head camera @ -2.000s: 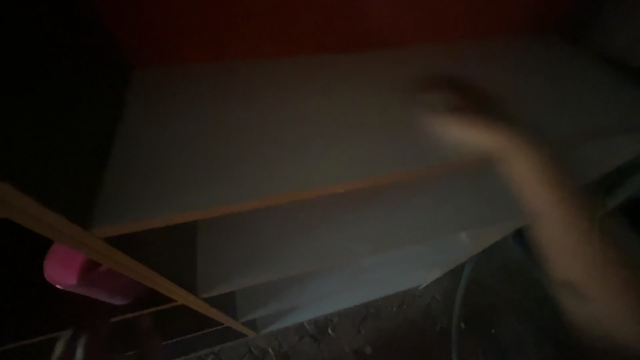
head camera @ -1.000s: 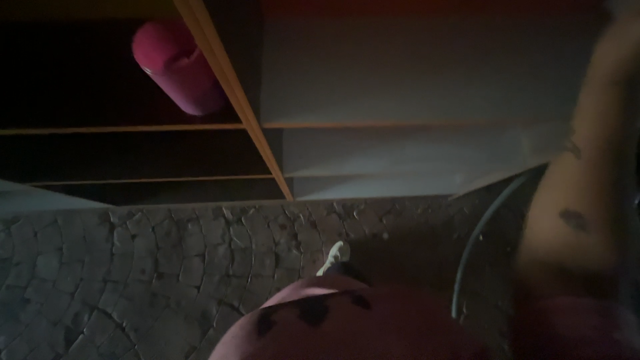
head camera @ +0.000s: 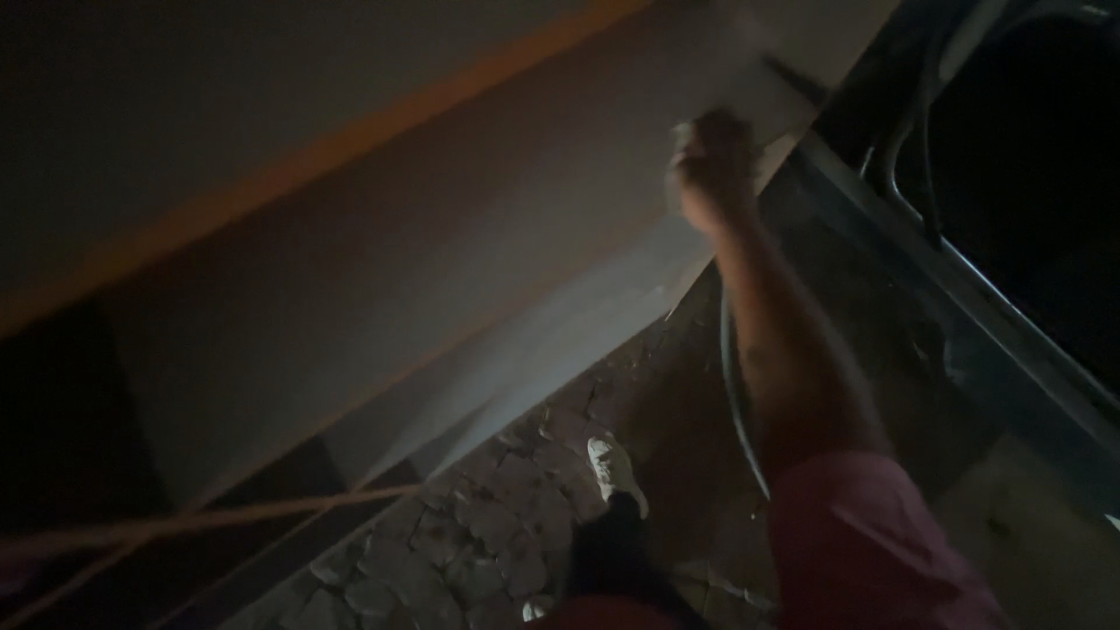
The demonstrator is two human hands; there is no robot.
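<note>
My right hand, with the arm stretched up from the lower right, is over the right end of a grey shelf in a dark shelving unit. The hand is blurred and its fingers look bent. Something brownish may be in or behind it, but I cannot tell what. A dark elongated shape lies just beyond the hand. My left hand is not in view.
A thin hose or cable hangs beside my forearm. At the right is a metal-edged frame with curved cables. My white shoe stands on the stone-patterned floor below.
The view has swung and tilted strongly. My right hand, mostly out of frame a second ago, is now visible over the shelf's right end. The pink container is no longer clearly seen.
</note>
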